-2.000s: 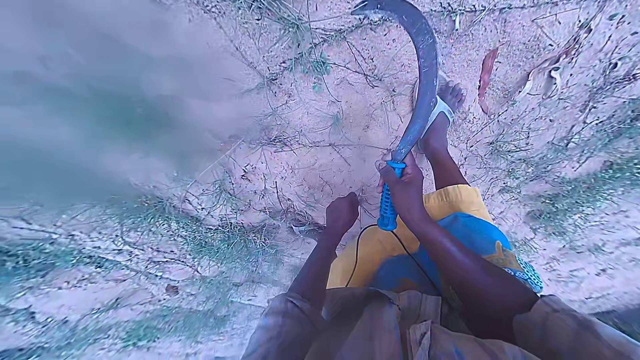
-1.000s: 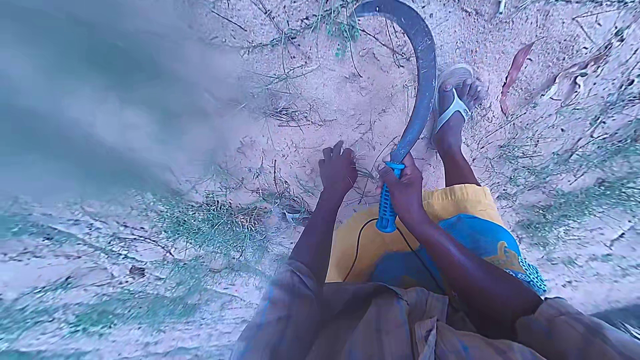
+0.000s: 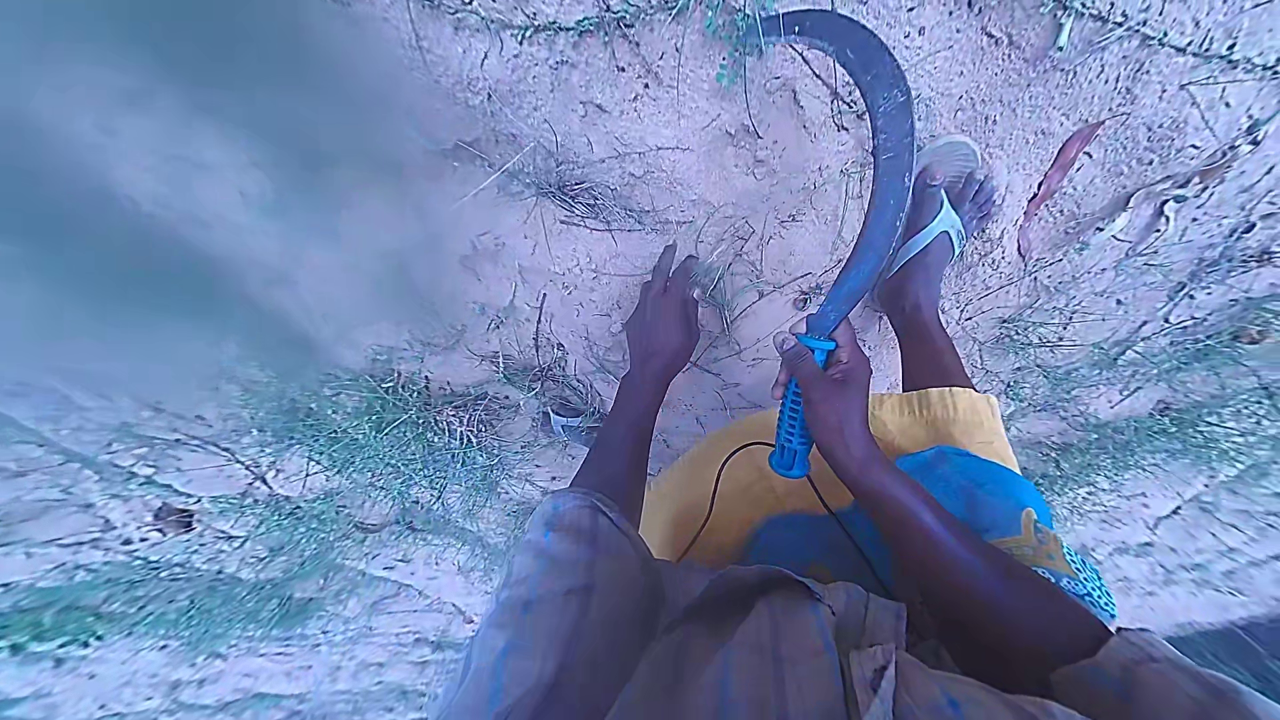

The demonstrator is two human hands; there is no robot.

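A sickle with a long curved metal blade [image 3: 890, 150] and a blue plastic handle [image 3: 791, 430] is in my right hand [image 3: 832, 385], whose fingers wrap the top of the handle. The blade arcs up and to the left, its tip beside small green leaves at the top. My left hand [image 3: 664, 318] is low over the sandy soil, fingers apart and pointing forward, next to a small tuft of dry grass [image 3: 722, 283]. Whether its fingertips touch the grass is not clear.
My foot in a white flip-flop [image 3: 940, 230] stands right of the blade. Beyond it lies a reddish dry leaf [image 3: 1062, 180]. A green grass clump [image 3: 400, 430] grows at the left, and dry twigs [image 3: 590, 200] lie ahead. A blurred grey-green area fills the upper left.
My left hand has reached forward from near my lap, its fingers going from curled to spread. My right hand still holds the sickle.
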